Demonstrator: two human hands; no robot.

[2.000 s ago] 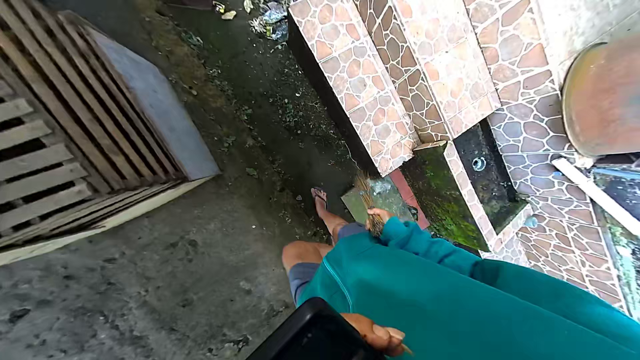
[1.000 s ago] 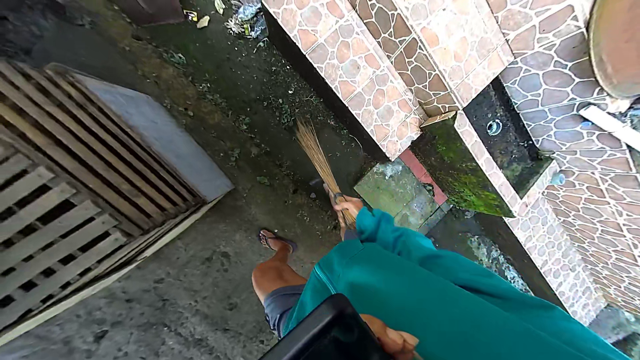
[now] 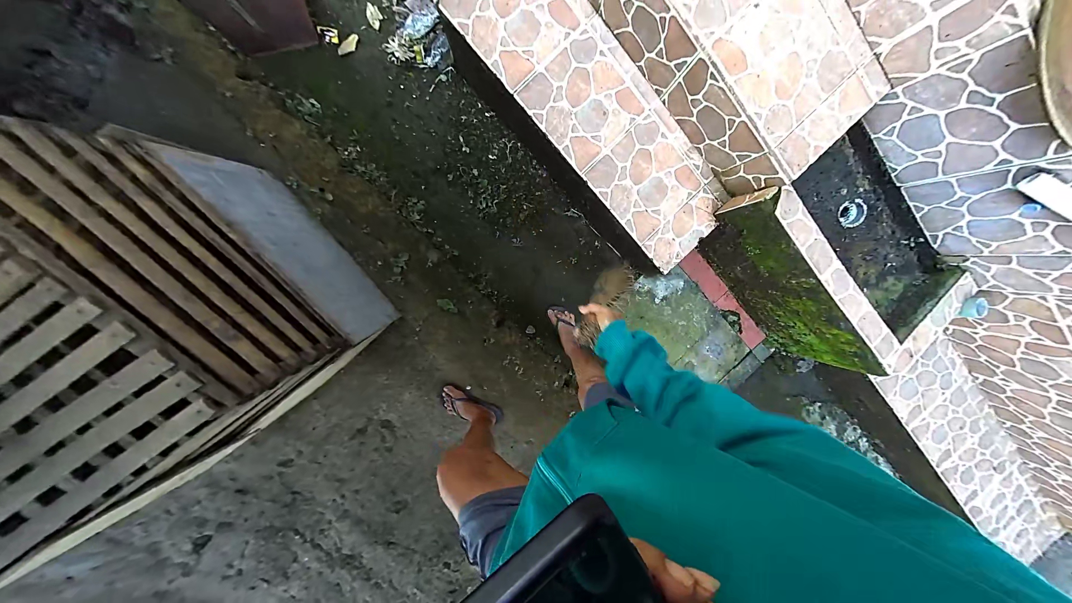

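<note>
My right hand [image 3: 599, 316], at the end of a teal sleeve, is closed around a stick broom [image 3: 614, 289]. The broom's bristles are blurred and reach just beyond the fingers, beside a mossy slab. My left hand [image 3: 682, 579] shows only as some fingers at the bottom edge, against the teal garment and beside a black device [image 3: 578, 557]. The device hides most of that hand, so its hold is unclear. My two feet in flip-flops [image 3: 471, 404] stand on the dark ground, one close to the broom hand.
A slatted wooden structure [image 3: 167, 276] stands at left. Stone-patterned tiled steps [image 3: 586, 109] rise at upper right, beside a mossy block [image 3: 796, 285] and dark basin [image 3: 871, 226]. A mossy slab [image 3: 682, 322] borders the broom. Crumpled plastic litter [image 3: 423, 33] lies at the top.
The broom's long bristles, stretched out over the ground one second ago, now look foreshortened and blurred near my right hand. That hand still holds the broom.
</note>
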